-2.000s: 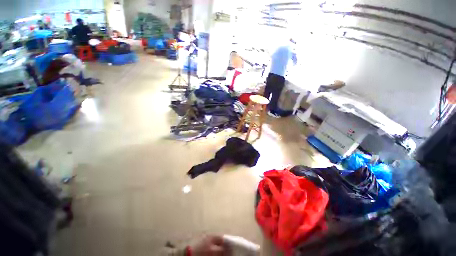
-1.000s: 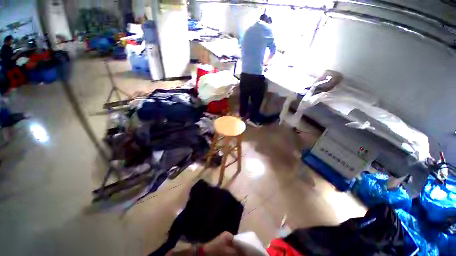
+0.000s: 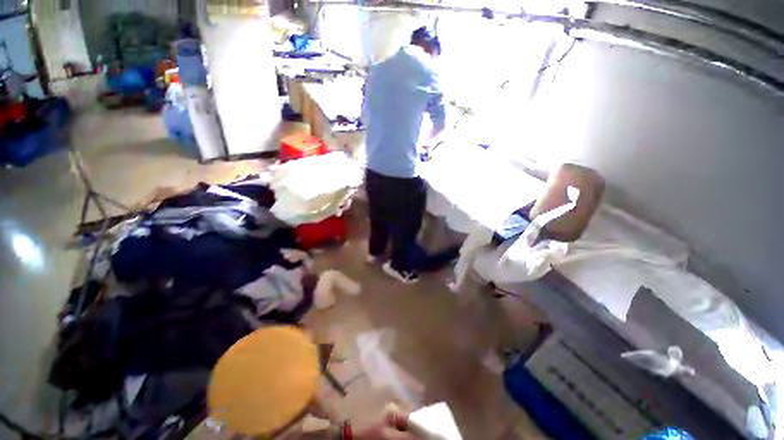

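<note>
My left hand (image 3: 382, 428) shows at the bottom edge, coming in from the left with a red band at the wrist. It is partly cut off by the frame edge. Its fingers are closed on a small stack of white cut pieces (image 3: 435, 421), which sticks out to the right of the fingers. My right hand is not in view.
A round wooden stool (image 3: 265, 380) stands just left of my hand. A heap of dark garments (image 3: 185, 266) lies behind it. A person in a light blue shirt (image 3: 395, 116) stands at a white-covered table (image 3: 473, 185). A long covered table (image 3: 636, 266) runs along the right wall.
The view has moved forward: the stool, garment heap and person are closer. The dark cloth on the floor and the red bag are out of view. My left hand still holds the white pieces.
</note>
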